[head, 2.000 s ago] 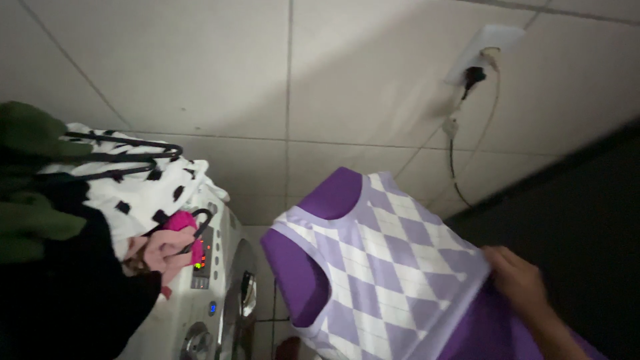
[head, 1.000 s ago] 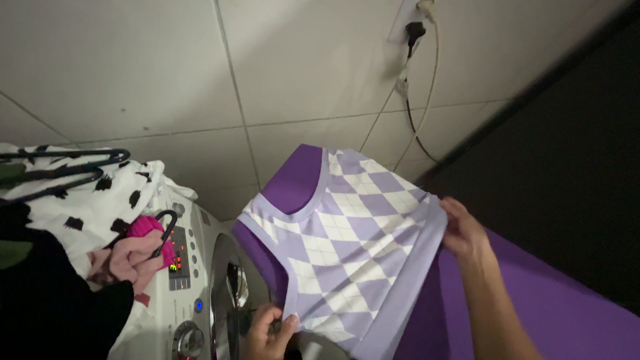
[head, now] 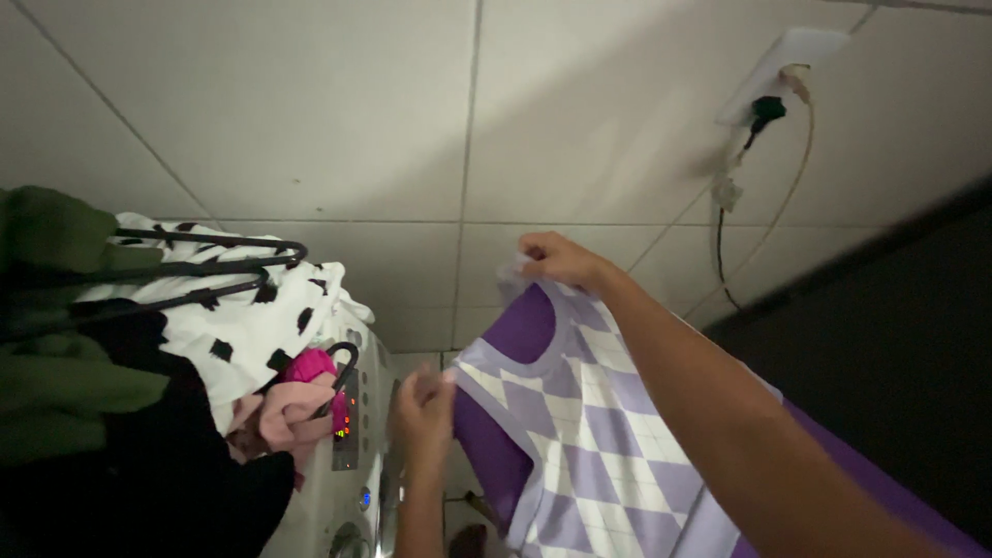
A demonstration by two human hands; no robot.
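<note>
A sleeveless lilac and white argyle knit top (head: pixel 612 418) lies spread over the end of a purple-covered ironing board (head: pixel 523 325). My right hand (head: pixel 562 260) pinches the top's far shoulder, lifting its edge a little off the board. My left hand (head: pixel 426 399) is at the near shoulder, its fingertips at the fabric edge; blur hides whether they grip it. The lower part of the top passes behind my right forearm.
On the left, a white washing machine (head: pixel 310 504) bears black hangers (head: pixel 225 240), a black-spotted white cloth (head: pixel 232 325), pink cloth (head: pixel 291 418), and green and black garments. A wall socket (head: pixel 783 74) with plugged cords is at the upper right, above a dark panel (head: pixel 883 341).
My right hand has moved from the top's hem to its far shoulder. My left hand has moved from the lower armhole edge up to the near shoulder.
</note>
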